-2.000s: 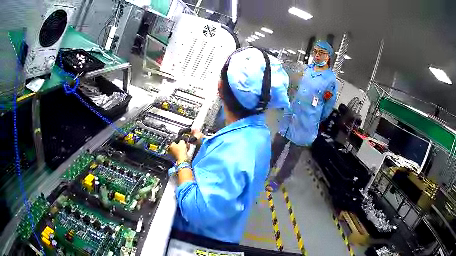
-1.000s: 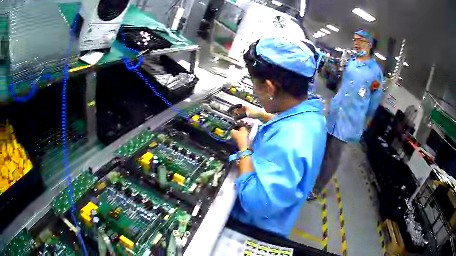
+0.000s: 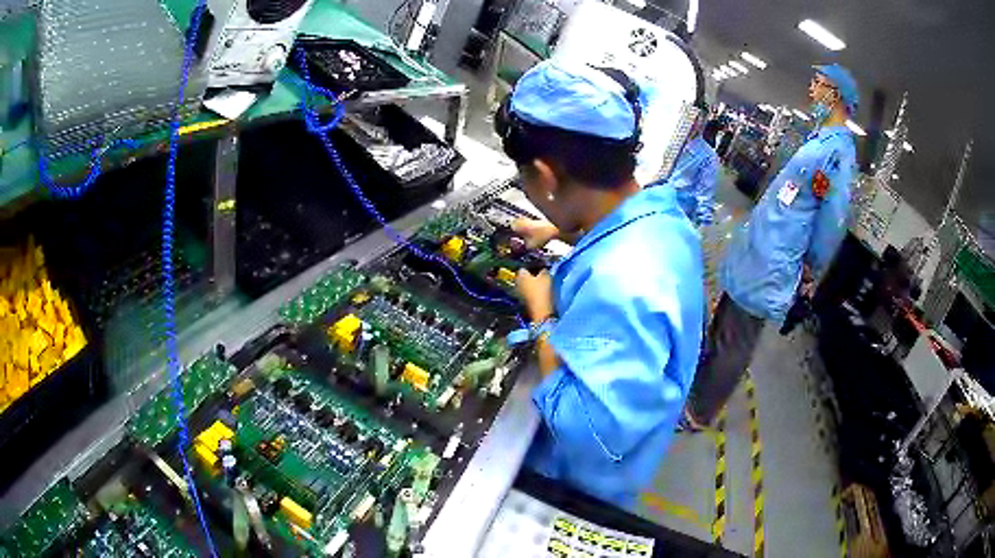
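Observation:
Neither of my hands is in the picture. Nearest in front lies a green main circuit board (image 3: 316,447) crowded with parts, in a black carrier. Yellow box capacitors (image 3: 214,444) stand upright on it, and a narrow green board (image 3: 180,398) with rows of pale pads lies along its far left edge. A second main circuit board (image 3: 420,338) lies beyond it, with yellow blocks and pale green clamps (image 3: 380,368). Part of another board (image 3: 126,536) is cut off at the bottom left edge.
A coworker (image 3: 622,327) in blue stands right of the line, hands over a farther board. Another person (image 3: 791,218) stands in the aisle. A black bin of yellow blocks (image 3: 33,327) is at left. Blue coiled cords (image 3: 169,251) hang over the line. A printed sheet (image 3: 567,534) lies bottom right.
The view has swung left, so the boards sit further right and the yellow bin has come into view. The near coworker's head has bent lower over the board. The aisle person has turned side-on.

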